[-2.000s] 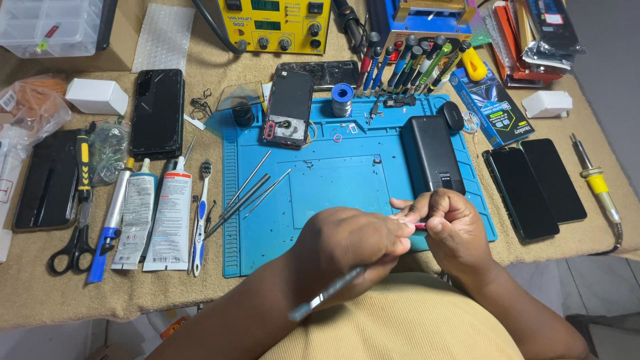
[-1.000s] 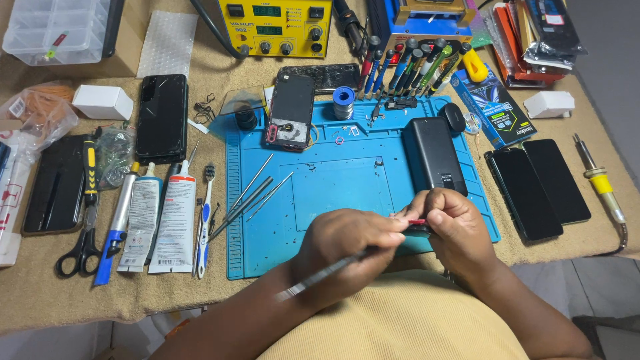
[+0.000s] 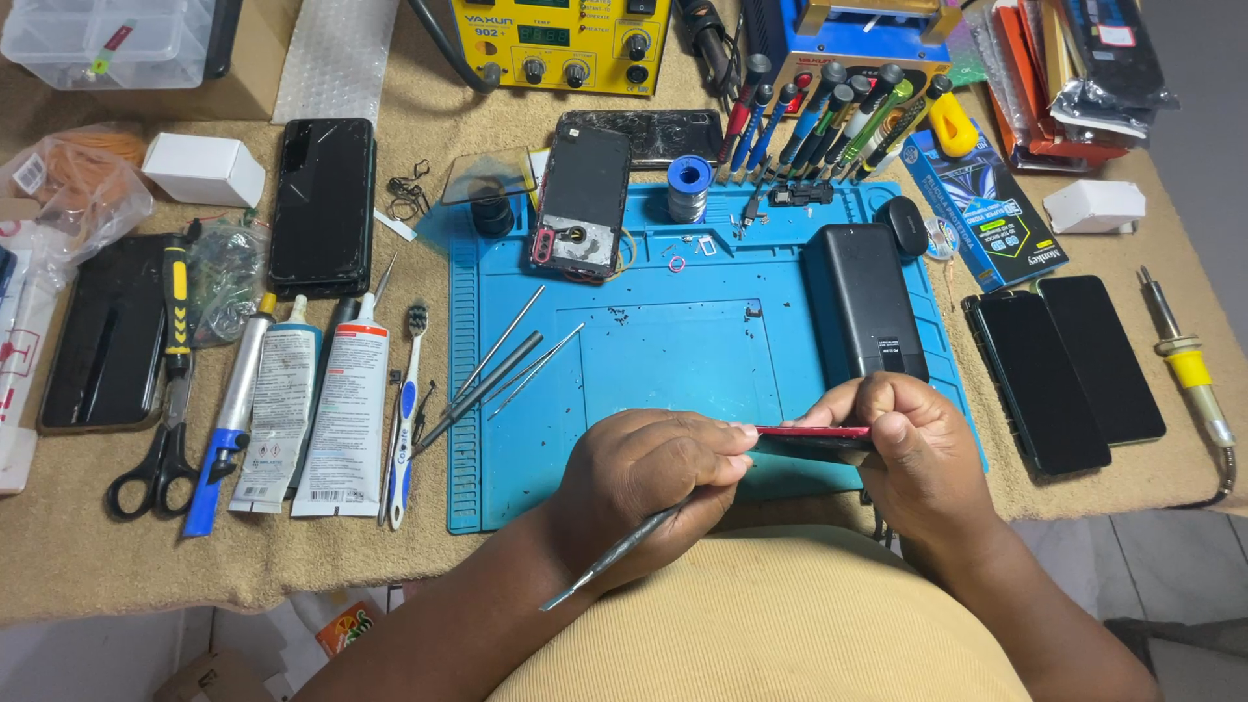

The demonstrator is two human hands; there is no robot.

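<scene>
Over the front of the blue silicone repair mat (image 3: 663,361), my right hand (image 3: 926,458) grips a thin red-edged phone part (image 3: 814,432), seen edge-on. My left hand (image 3: 658,478) meets its left end, its fingers closed on a slim metal hand tool (image 3: 614,556) whose end sticks out below the palm; its working tip is hidden. Behind my right hand lies a black box-shaped device (image 3: 863,302). An opened phone with a pink camera frame (image 3: 582,200) rests at the mat's back edge. Tweezers (image 3: 536,369) and metal rods (image 3: 483,390) lie on the mat's left side.
A solder spool (image 3: 688,190) and a group of screwdrivers (image 3: 829,122) stand at the back. At left are glue tubes (image 3: 341,419), scissors (image 3: 166,468) and a toothbrush (image 3: 405,419). Phones (image 3: 1043,380) and a soldering iron (image 3: 1185,361) lie at right.
The red-edged part shows more of its length between my hands now. The tool in my left hand has tilted to a steeper angle.
</scene>
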